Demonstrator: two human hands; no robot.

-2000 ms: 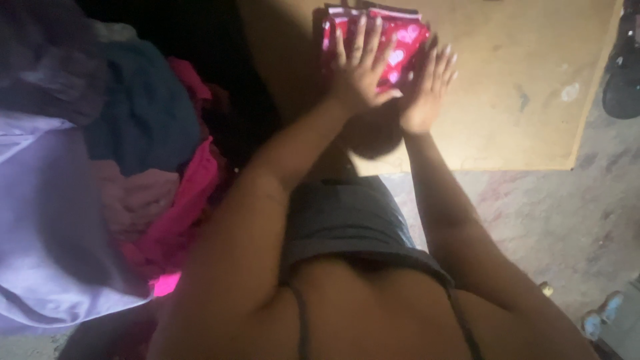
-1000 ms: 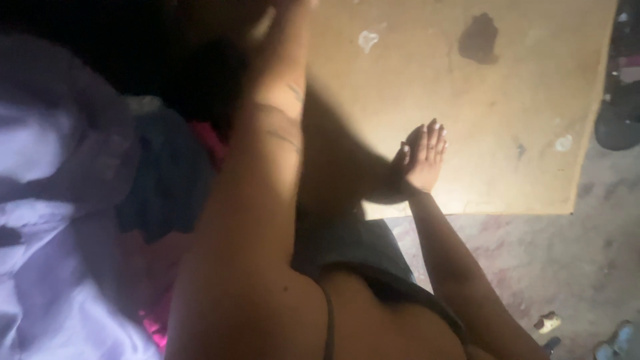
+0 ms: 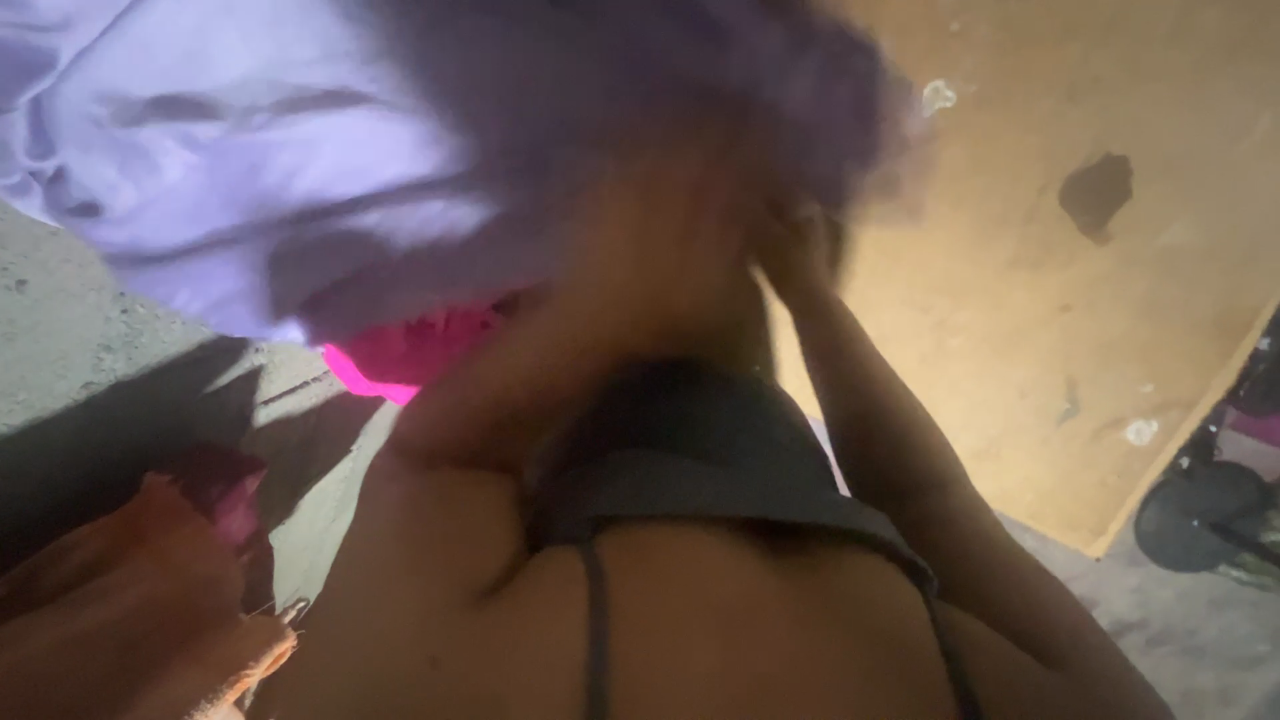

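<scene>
A large lavender cloth point(image 3: 300, 170) spreads across the upper left, brightly lit at its left and shaded toward the middle, where its right end is blurred by motion. My left hand point(image 3: 690, 200) is a dark blur against this shaded part; its fingers cannot be made out. Beside it, my right hand point(image 3: 800, 240) is at the cloth's right end, also blurred, and its grip is not clear. Bright pink fabric point(image 3: 420, 350) shows from under the lavender cloth, near my left forearm.
A tan board point(image 3: 1020, 300) with a dark stain point(image 3: 1097, 195) and pale spots lies at the right. An orange-brown cloth point(image 3: 130, 610) hangs or lies at the lower left. A dark round object point(image 3: 1200, 515) sits beyond the board's edge.
The view has turned left. The right hand has left the board and is now beside the lavender cloth, which reaches over the board's left part. The folded pink item, under both hands earlier, is out of view.
</scene>
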